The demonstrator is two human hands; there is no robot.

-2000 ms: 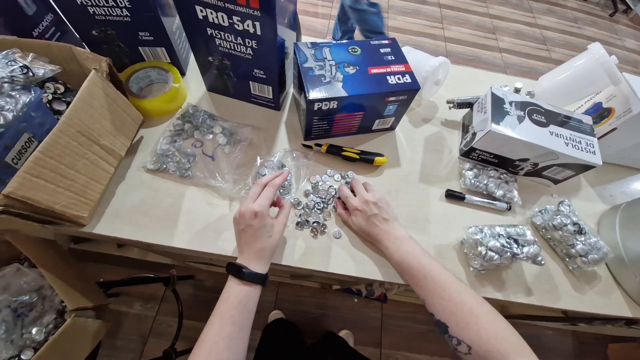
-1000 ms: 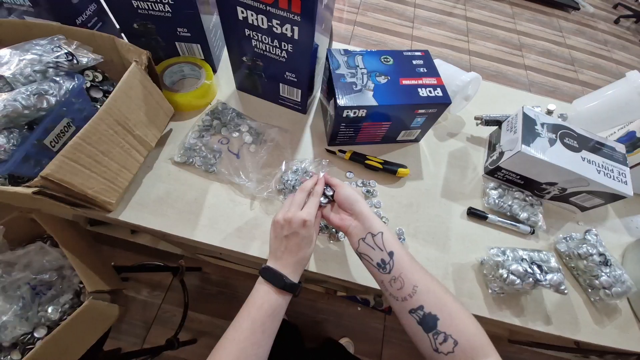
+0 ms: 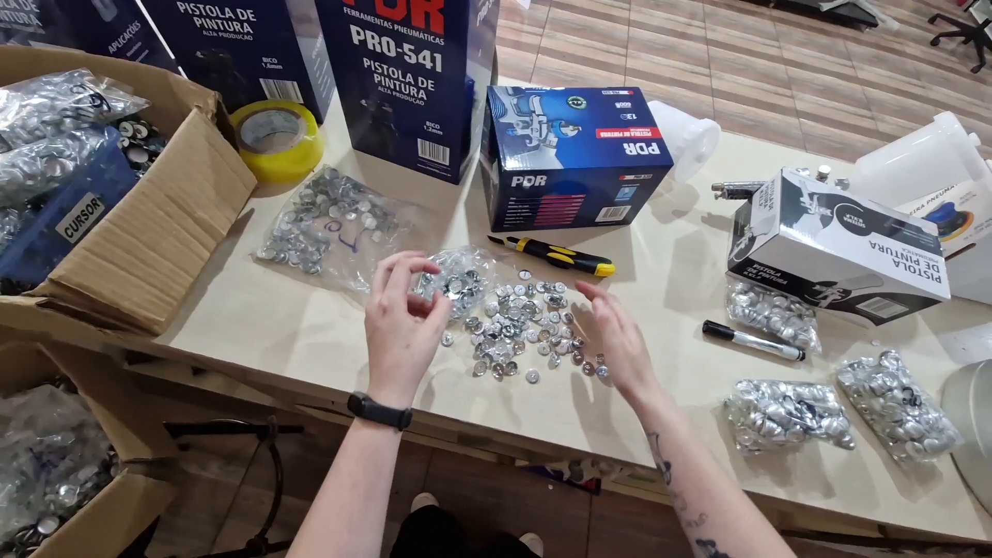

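Observation:
Loose round metal button-like pieces (image 3: 515, 325) lie in a pile on the pale table. My left hand (image 3: 403, 325), fingers curled and apart, is over the near edge of a small clear plastic bag (image 3: 465, 275) of such pieces; nothing shows between its fingers. At the pile's right side, my right hand (image 3: 616, 333) is empty with its fingers spread. A larger clear bag of metal pieces (image 3: 333, 221) lies flat beyond my left hand. A yellow and black utility knife (image 3: 552, 256) rests behind the pile.
Cardboard boxes of bagged metal pieces (image 3: 163, 240) stand left, beside a yellow tape roll (image 3: 277, 139). Spray gun boxes (image 3: 577, 163) stand behind. On the right are another spray gun box (image 3: 841, 244), a black marker (image 3: 753, 341) and filled bags (image 3: 789, 415). A white container (image 3: 922, 159) stands far right.
My hands were together over the pile one second ago, with metal pieces at the fingers. They have moved apart, left hand toward the small bag and right hand to the pile's right.

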